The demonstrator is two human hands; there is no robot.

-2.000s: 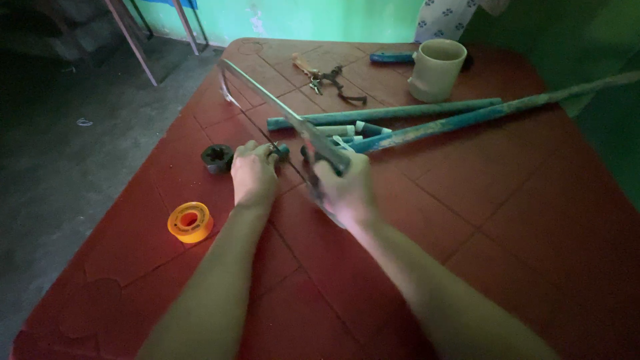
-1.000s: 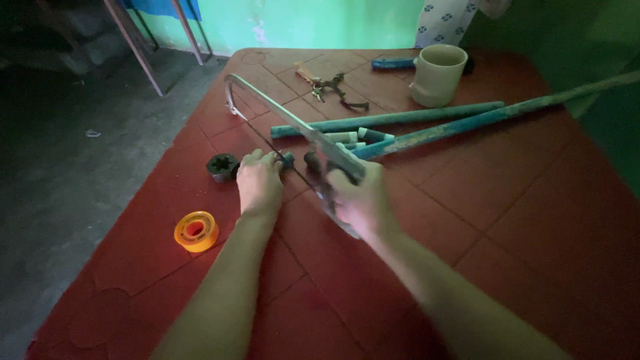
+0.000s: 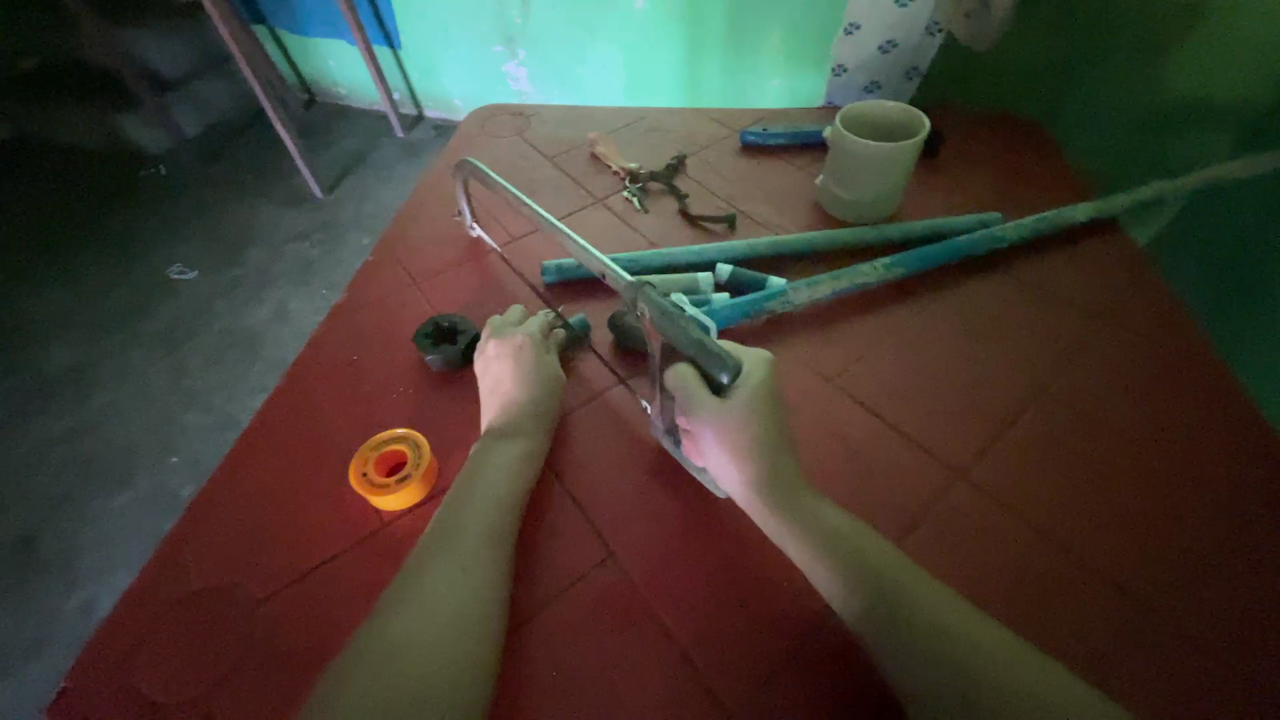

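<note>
A hacksaw (image 3: 560, 225) slants across the red table, its handle gripped in my right hand (image 3: 735, 420). Its blade runs close to the end of a short blue-green pipe piece (image 3: 577, 332), which my left hand (image 3: 520, 365) holds down on the table; the fingers hide most of the piece. Whether the blade touches the pipe cannot be told. Just left of that hand lies a dark pipe-threading die (image 3: 446, 341). An orange spool of thread seal tape (image 3: 393, 469) sits nearer on the left. Beyond the saw handle is a dark rounded object (image 3: 628, 330), partly hidden.
Two long blue-green pipes (image 3: 770, 246) (image 3: 900, 262) lie at the right back, with short pipe pieces (image 3: 670, 284) by their near ends. Behind them are keys on a cord (image 3: 655, 178), a beige mug (image 3: 873, 160) and a blue-handled tool (image 3: 783, 137). The red table's edge (image 3: 300, 378) drops to the floor at left.
The hacksaw and my right hand have shifted slightly back and forth along the blade's line. My left hand stays on the short pipe piece.
</note>
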